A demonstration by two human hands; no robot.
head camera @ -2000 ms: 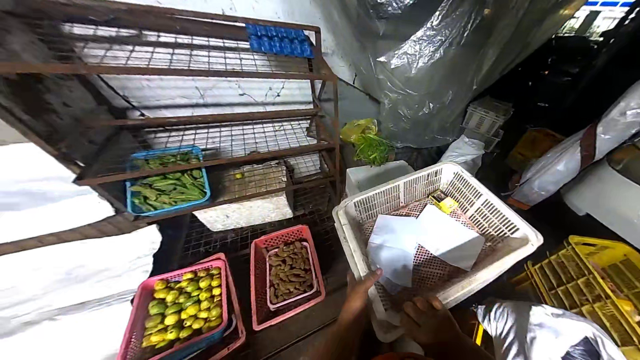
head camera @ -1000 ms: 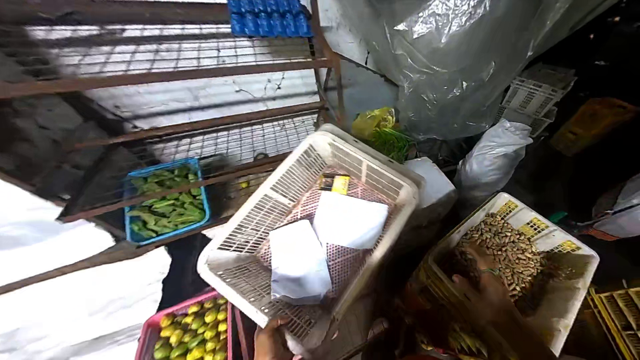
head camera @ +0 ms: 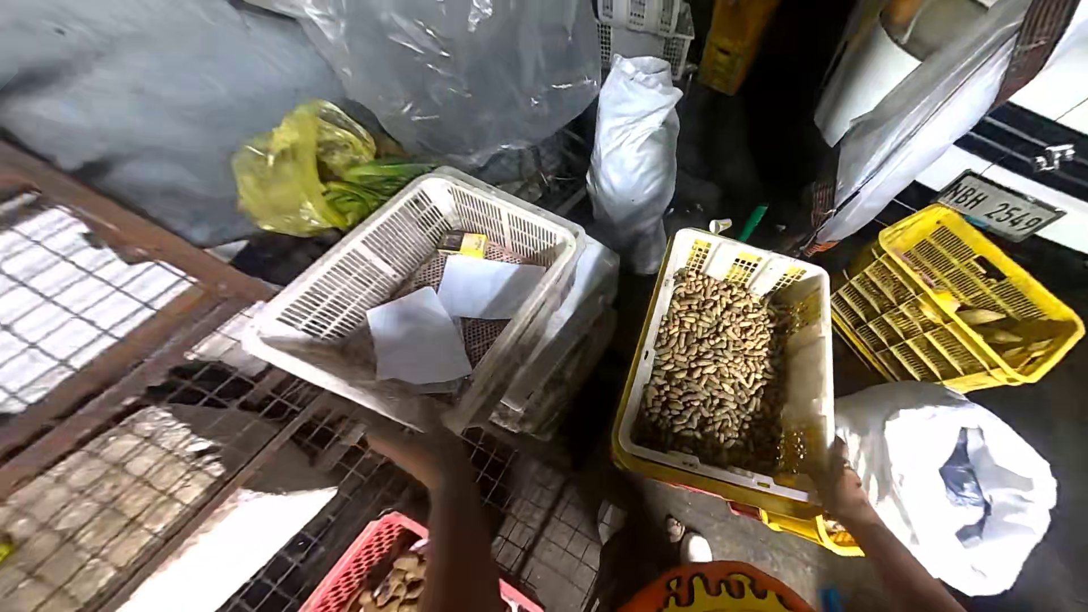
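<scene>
A white plastic crate (head camera: 340,293) holds white paper sheets (head camera: 418,338), a small yellow and black box (head camera: 463,245) and a reddish mesh material. My left hand (head camera: 416,442) is at its near rim; whether the fingers grip it is hard to tell. To the right, a white crate (head camera: 807,374) full of what look like unshelled peanuts (head camera: 710,365) sits on a yellow crate. My right hand (head camera: 841,484) is at the near right corner of the peanut crate, its fingers partly hidden.
A rusty mesh rack (head camera: 195,263) stands left, with a red crate (head camera: 357,565) below. Behind are a yellow plastic bag (head camera: 297,170) with greens and an upright white sack (head camera: 633,144). At right are a yellow crate (head camera: 986,289), a white bag (head camera: 943,476) and a vehicle's rear.
The view has swung right. The white crate with papers, held up one second ago, now rests beside the rack. My right hand has moved from over the peanuts to their crate's near right corner.
</scene>
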